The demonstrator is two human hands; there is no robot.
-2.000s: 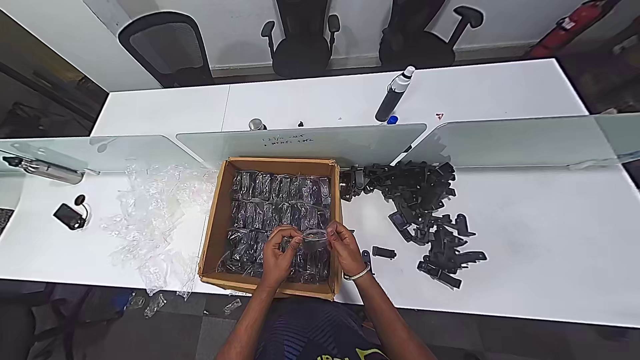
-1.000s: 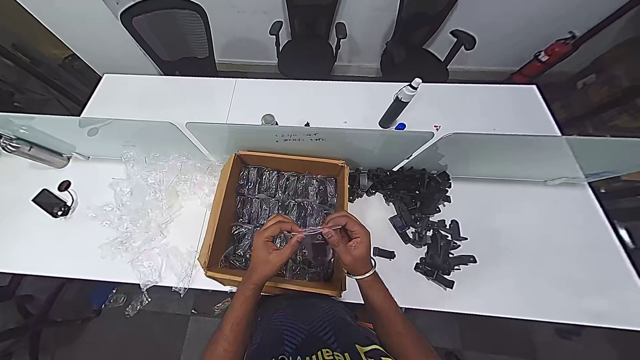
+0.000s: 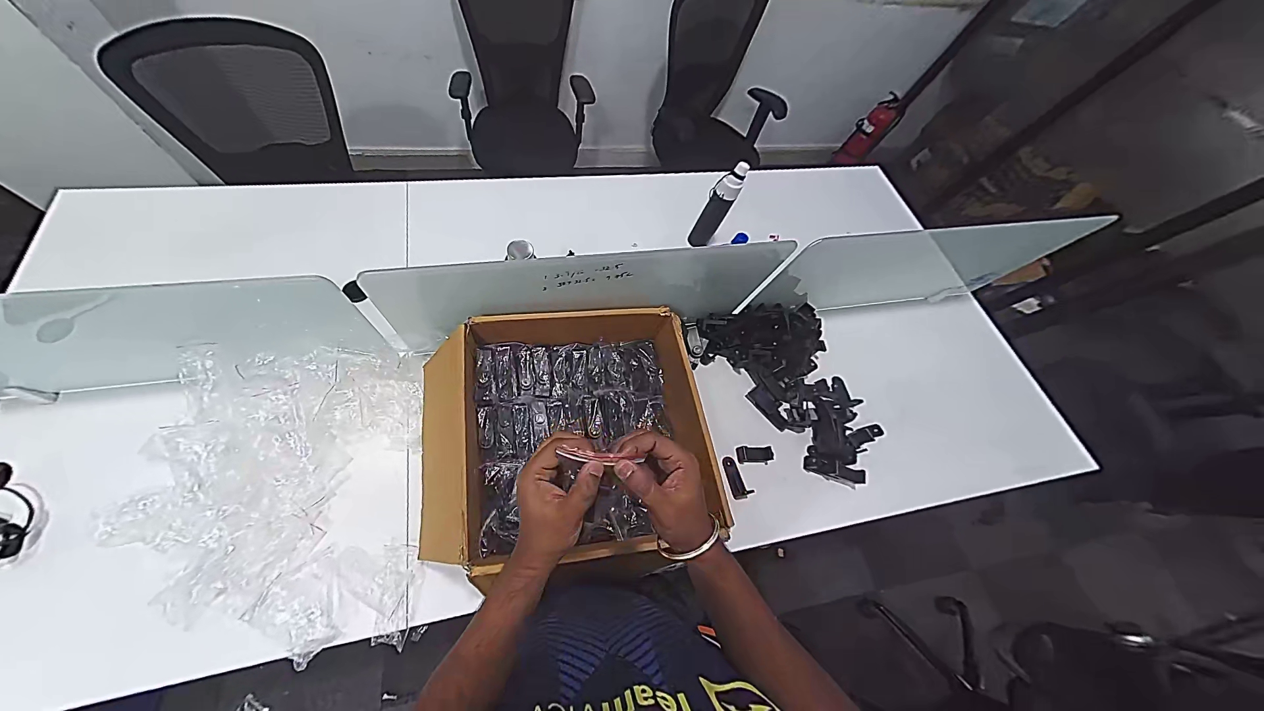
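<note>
Both hands hold one small clear plastic bag (image 3: 599, 456) with a reddish edge, stretched between the fingertips above an open cardboard box. My left hand (image 3: 555, 496) pinches its left end, and my right hand (image 3: 667, 486), with a bangle on the wrist, pinches the right end. Under them, the cardboard box (image 3: 446, 444) holds rows of dark items in clear bags (image 3: 533, 370). To the right of the box lies a pile of black plastic parts (image 3: 780, 346). Two single black parts (image 3: 755, 454) lie near the box's right side.
Many loose clear plastic bags (image 3: 247, 474) spread over the white table (image 3: 948, 395) on the left. Glass partitions (image 3: 444, 296) stand behind the box. Beyond them are a dark bottle (image 3: 718, 205) and a blue cap (image 3: 741, 238). Office chairs (image 3: 523, 128) are at the far side.
Both hands keep hold of the small bag over the box, and the bag's reddish edge now shows. The view has shifted somewhat.
</note>
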